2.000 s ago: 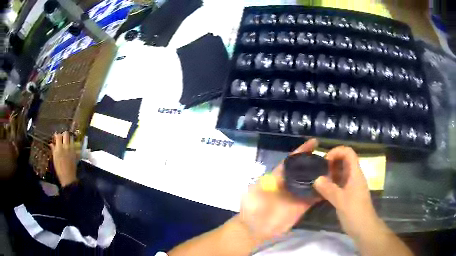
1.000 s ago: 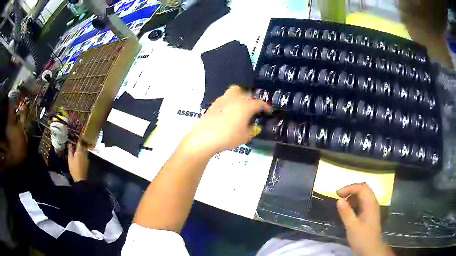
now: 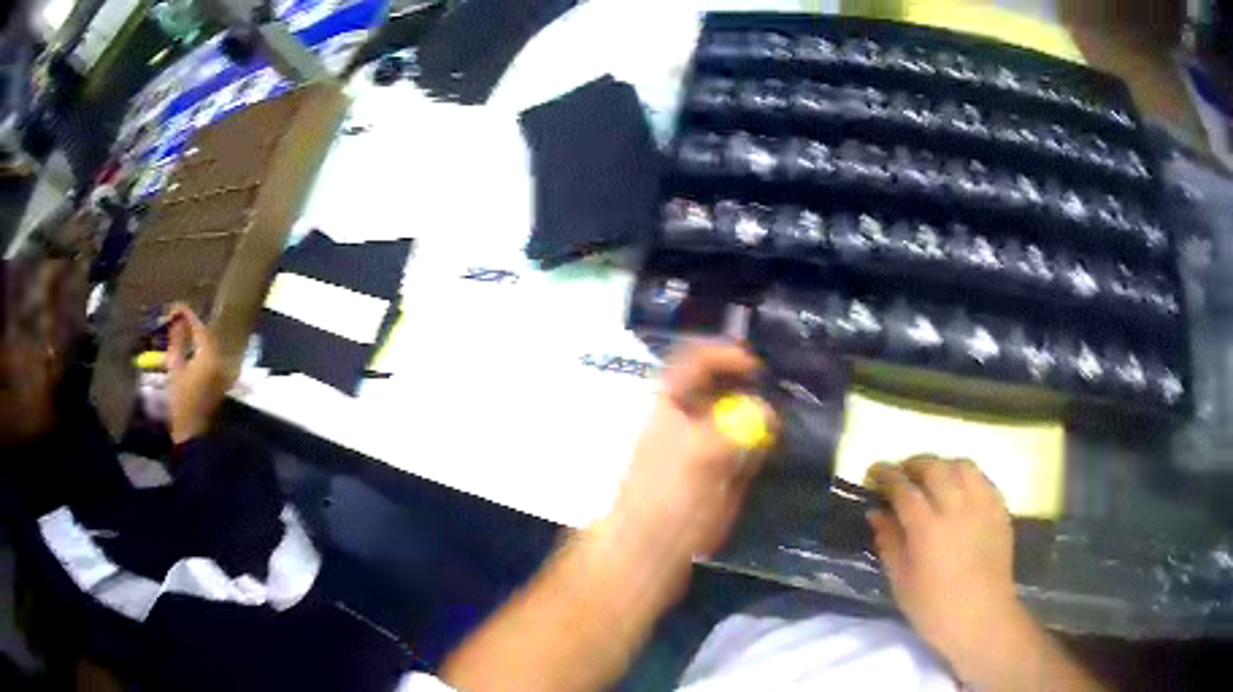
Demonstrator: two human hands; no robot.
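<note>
The black divided tray (image 3: 920, 277) lies ahead of me, with rows of round black units (image 3: 924, 329) standing in it. My left hand (image 3: 696, 439) is blurred at the tray's front left edge, with a yellow finger cot (image 3: 742, 421) on one digit. Something dark lies beyond its fingertips; whether the fingers hold it cannot be told. My right hand (image 3: 947, 541) is palm down, with its curled fingers at the near left edge of the yellow backing sheet (image 3: 953, 453). What is under those fingertips is hidden.
Black die-cut sheets (image 3: 591, 169) lie left of the tray. Further left are a black sheet with a pale strip (image 3: 331, 306), a brown divided carton (image 3: 203, 203) and a seated worker (image 3: 176, 541) in a dark jacket. Clear plastic (image 3: 1203, 257) lies right of the tray.
Since one second ago, my left hand has moved back towards me and slightly right from the tray's front left corner. My right hand has shifted left, and its fingers have come down at the sheet's edge.
</note>
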